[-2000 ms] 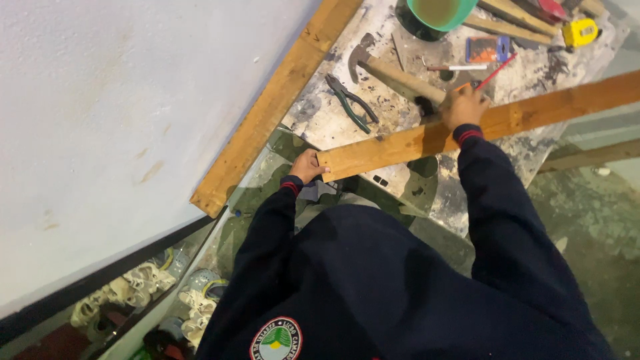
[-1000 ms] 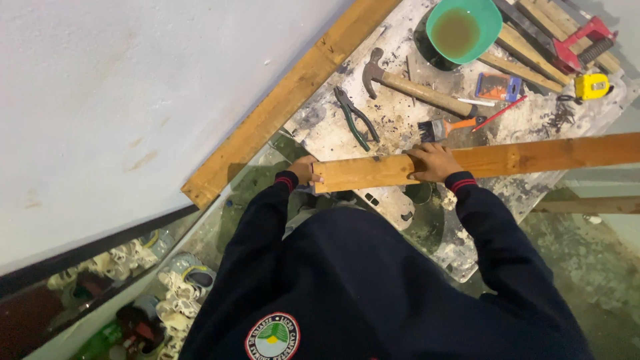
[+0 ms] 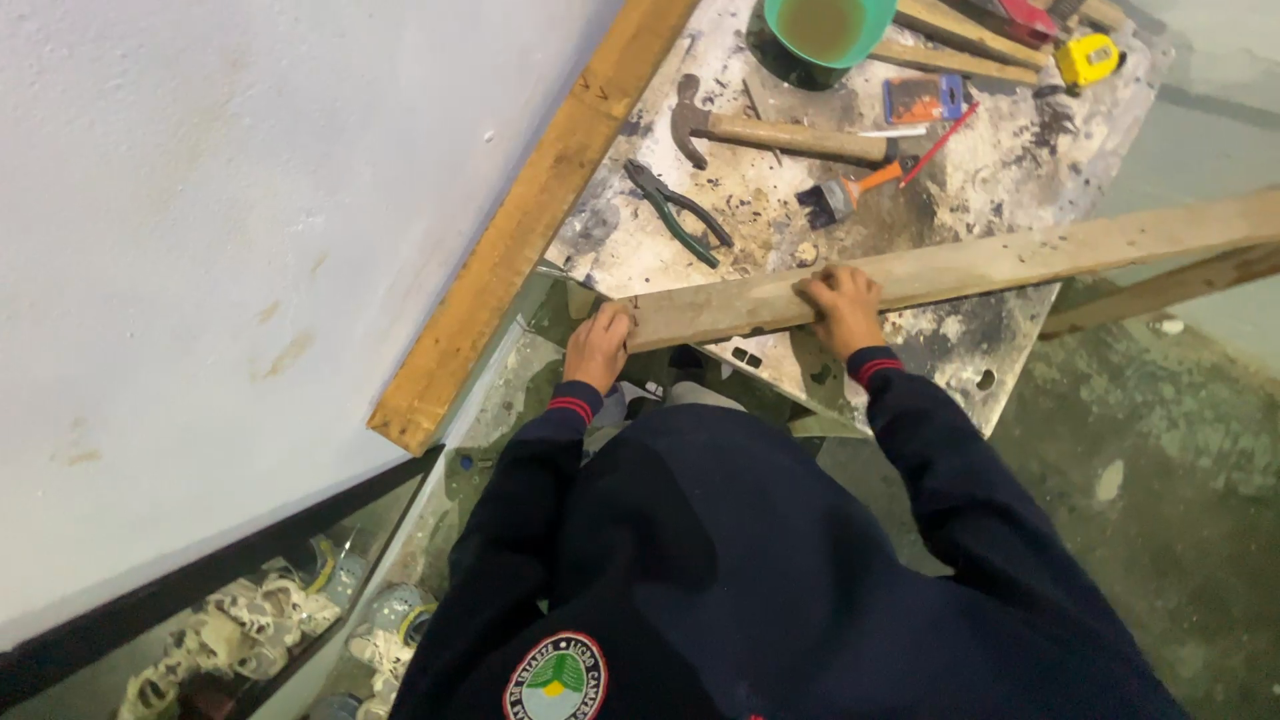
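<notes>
A long wooden board (image 3: 960, 265) lies across the near part of the paint-stained table (image 3: 1010, 190), its right end running out of view. My left hand (image 3: 600, 345) grips its left end. My right hand (image 3: 843, 308) holds it farther along, fingers over the far edge. Beyond the board are pliers with dark green handles (image 3: 685, 215), a claw hammer (image 3: 790, 135), a paintbrush with an orange handle (image 3: 850, 193) and a red pencil-like stick (image 3: 940, 145).
A second board (image 3: 520, 230) stands along the white wall (image 3: 250, 200) at left. A green bowl of liquid (image 3: 830, 30), a small blue-and-orange packet (image 3: 922, 99), wooden pieces (image 3: 970, 40) and a yellow tape measure (image 3: 1088, 60) lie at the back.
The board now shows a paler, greyish face instead of the orange-brown one. My right hand, near the red stick two seconds ago, is on the board. The paintbrush, hidden at first, shows fully.
</notes>
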